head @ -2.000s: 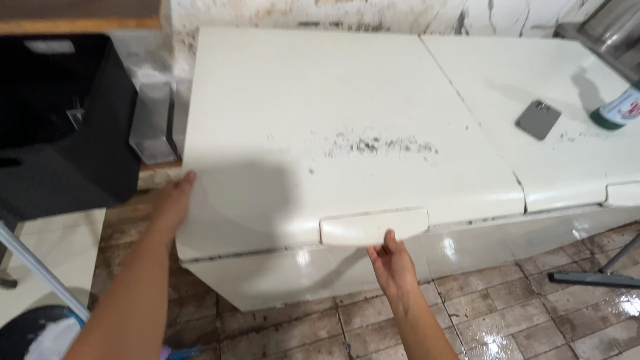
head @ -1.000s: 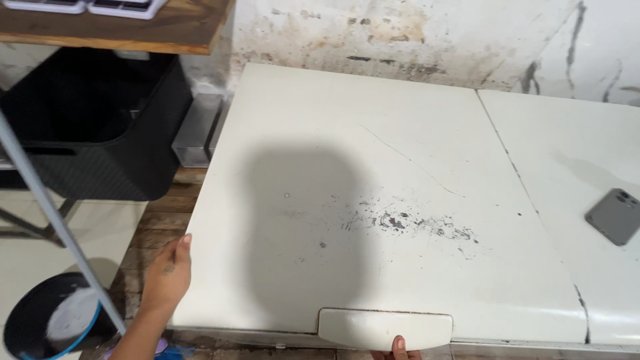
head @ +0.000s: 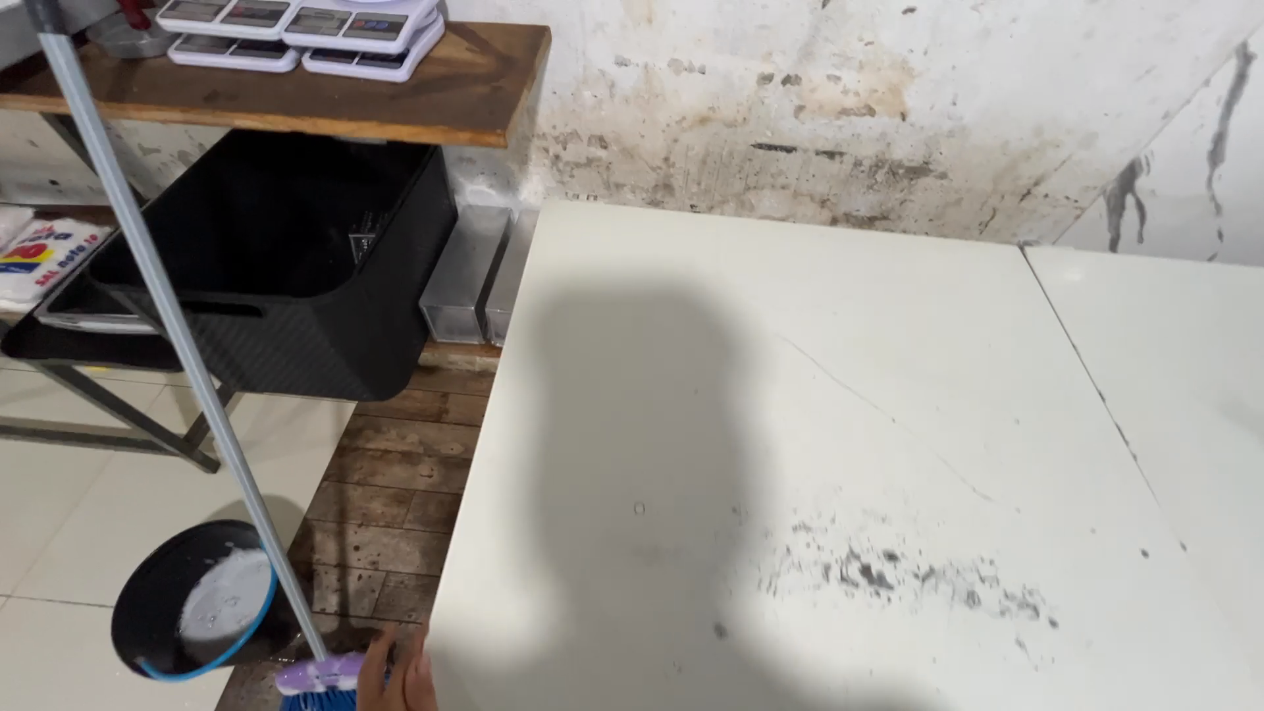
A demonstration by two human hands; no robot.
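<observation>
A white chest freezer lid (head: pixel 869 395) fills the right and middle of the view, with dark scuffs and a soft shadow across it. My left hand (head: pixel 395 671) is at the bottom edge, its fingers against the lid's left side; most of the hand is cut off by the frame. Beside it, a broom's purple head (head: pixel 321 673) with blue bristles stands low, and its grey handle (head: pixel 188 346) leans up to the left. My right hand is out of view.
A black bucket (head: pixel 138 612) with foamy water stands on the floor at lower left. Above are a black plastic basket (head: pixel 326 346), metal containers (head: pixel 469 276) and a wooden shelf (head: pixel 474 104) with white kitchen scales (head: pixel 355 25). A stained wall (head: pixel 790 118) runs behind the freezer.
The view has swung left and up, so the phone, the lid's front handle and my right hand are out of frame. My left hand remains at the lid's left side.
</observation>
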